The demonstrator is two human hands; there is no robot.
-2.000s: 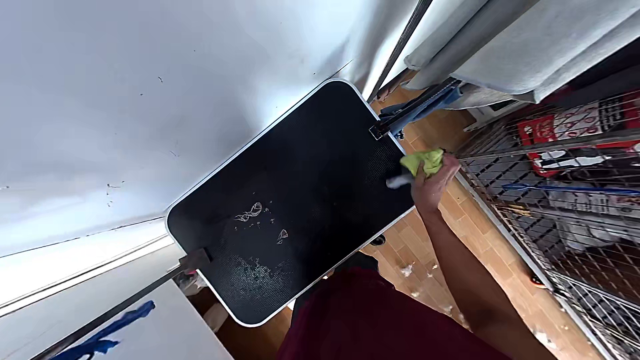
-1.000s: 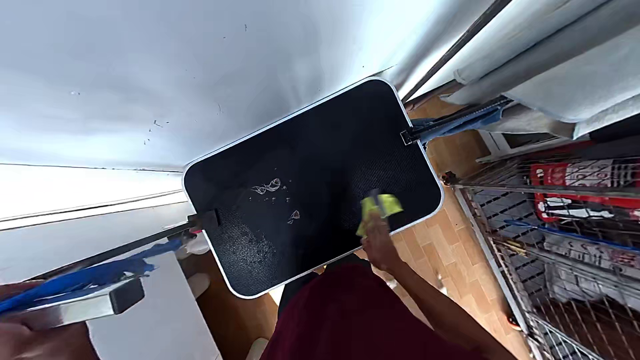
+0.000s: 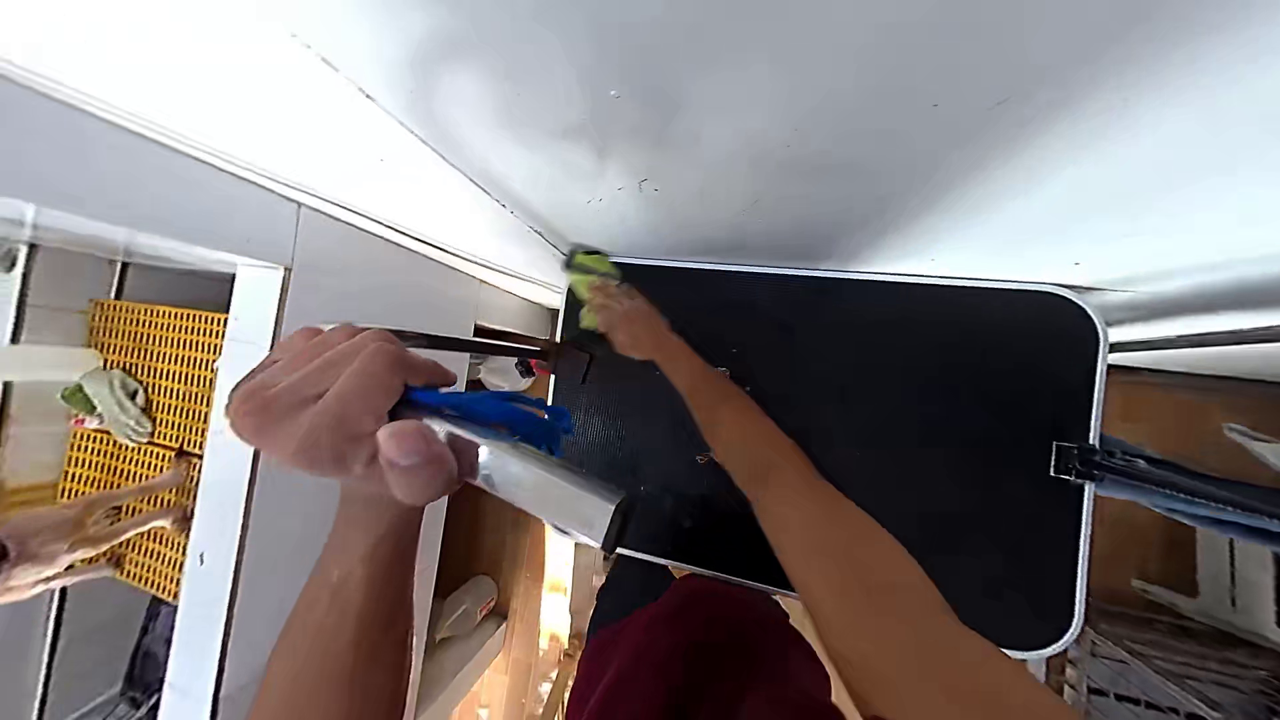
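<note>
A black rectangular panel with rounded corners and a pale rim [image 3: 900,420] lies below me, against the wall. At its upper left corner my right hand [image 3: 625,318] presses a yellow-green cloth [image 3: 592,280], blurred by motion. My left hand [image 3: 345,410], nearer the camera at left, is closed around a metal bar [image 3: 545,490] that reaches toward the panel's lower left edge. Blue strips [image 3: 495,412], perhaps cord or cloth, hang beside its fingers. A few small specks lie on the panel near my right forearm. A dark clamp [image 3: 1075,462] sits on the right edge.
A pale wall [image 3: 800,130] rises along the panel's far side. At left, past a white frame [image 3: 205,480], are a yellow slatted mat [image 3: 160,350], a cloth [image 3: 120,400] and an animal's legs [image 3: 130,500]. Jeans [image 3: 1190,490] hang at right. A white bottle [image 3: 465,608] lies low.
My right hand has moved with the cloth from the panel's right part to its far left corner. My left hand has come into fuller view. The view has swung left.
</note>
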